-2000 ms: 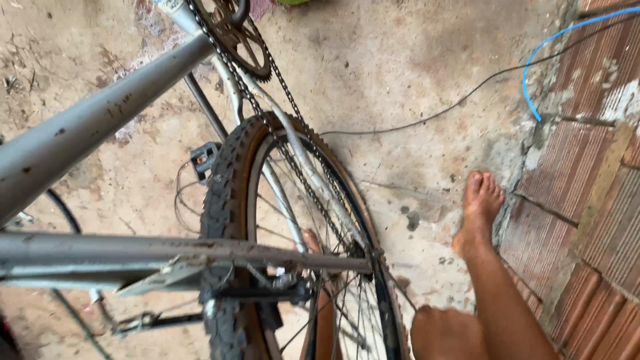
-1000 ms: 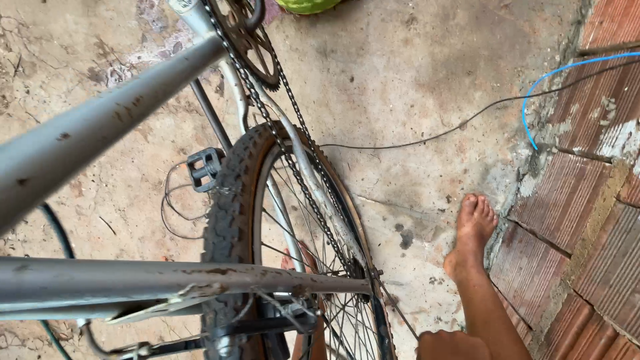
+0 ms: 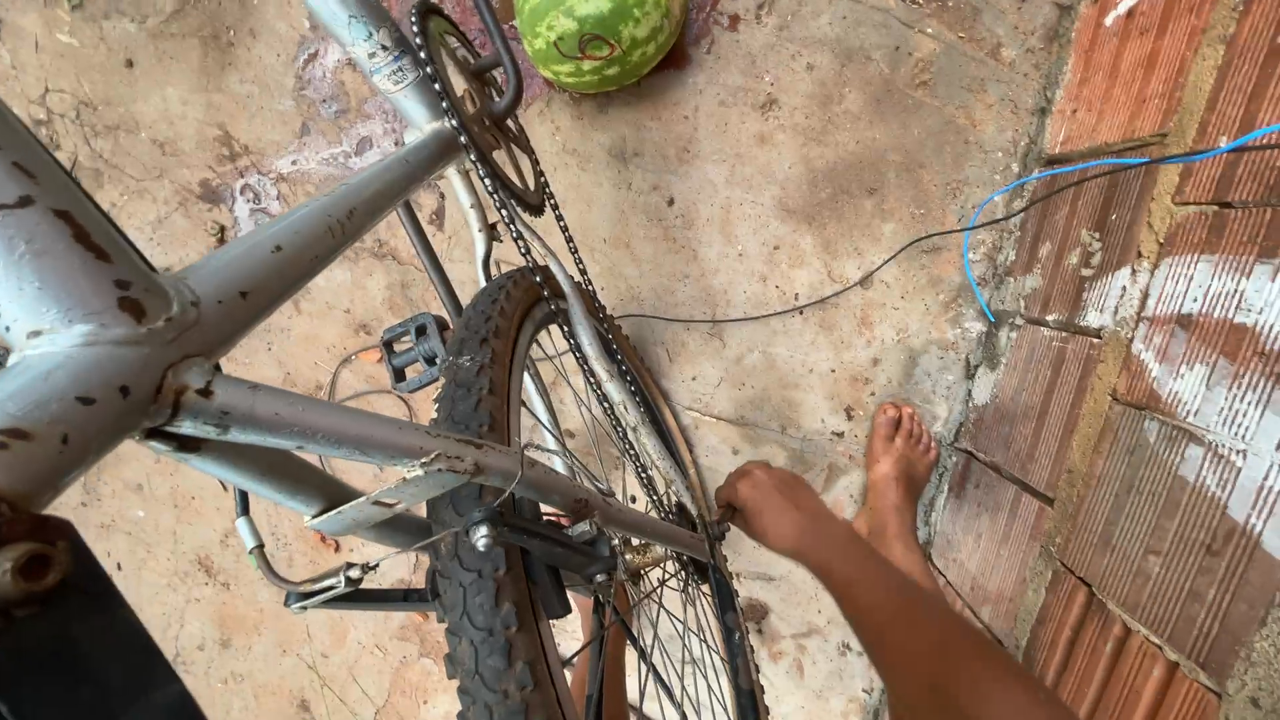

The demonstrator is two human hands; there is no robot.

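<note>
A worn silver bicycle frame (image 3: 310, 420) stands over the floor, with a knobby rear tyre (image 3: 480, 590) at the middle bottom. My right hand (image 3: 775, 508) is at the rear axle end, fingers curled by the dropout; whether they grip a nut, a tool or nothing cannot be told. The chain (image 3: 575, 335) runs from the chainring (image 3: 490, 120) down to the rear hub beside that hand. A black rear brake arm (image 3: 545, 540) and its thin cable sit by the tyre. My left hand is out of view.
A watermelon (image 3: 600, 40) lies on the stained concrete floor. A black pedal (image 3: 415, 352) juts out left of the wheel. A black cable (image 3: 860, 285) and a blue hose or cable (image 3: 1000, 200) reach from the brick wall (image 3: 1090, 380) at right. My bare foot (image 3: 900, 450) stands near its base.
The right hand, low at the frame's edge before, now shows at the rear axle. The view has shifted, bringing more of the watermelon and bicycle frame in.
</note>
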